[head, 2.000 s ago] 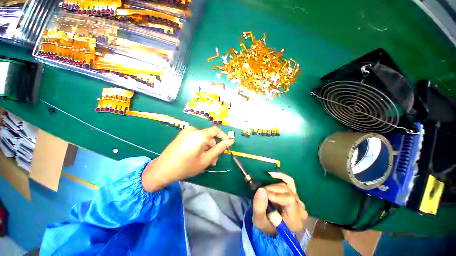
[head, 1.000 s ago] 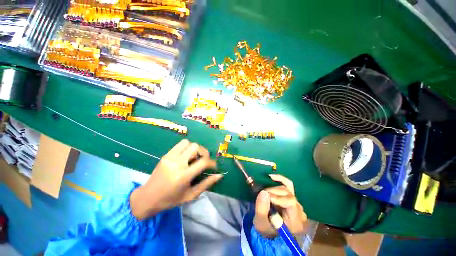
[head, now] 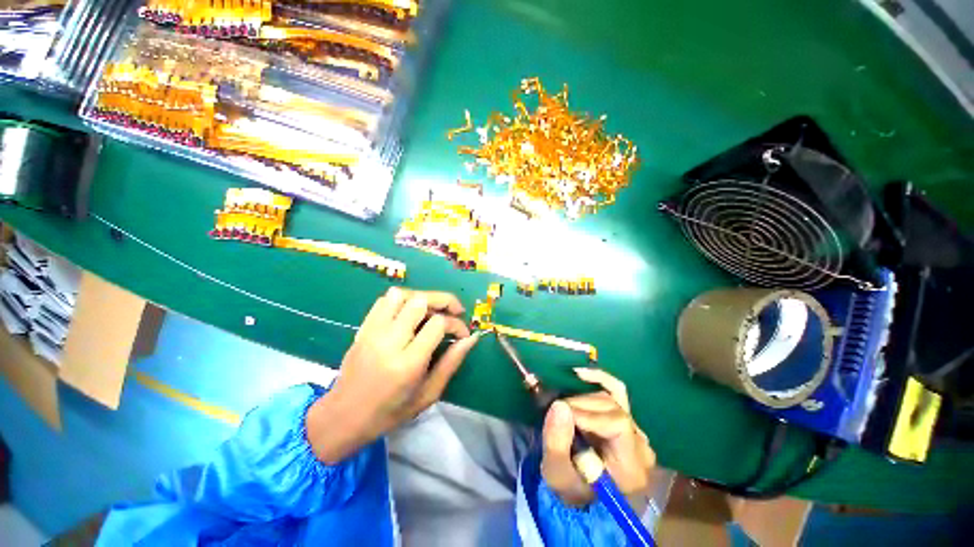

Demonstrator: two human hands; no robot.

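My right hand (head: 598, 438) holds a soldering iron (head: 521, 369), its tip at the left end of a long orange flex strip (head: 550, 340) lying on the green mat. A small orange flex piece (head: 486, 305) lies at that same end, pointing up. My left hand (head: 397, 358) is left of the joint, its fingertips close to the iron tip and pinching the end of the thin solder wire (head: 230, 285). The wire runs left across the mat. The exact contact at the joint is too small to tell.
A heap of small flexes (head: 555, 150) lies above. Joined flex assemblies (head: 251, 217) lie left, with a solder reel (head: 43, 169) beyond. A clear tray (head: 368, 192) is upper left. A fan (head: 764, 230), tape roll (head: 748, 342), blue station (head: 860, 363) and yellow sponge (head: 913, 419) stand right.
My left hand has let go of the small flex piece seen held two seconds ago, picked up the solder wire end and moved it right to the joint. The iron has stayed nearly in place.
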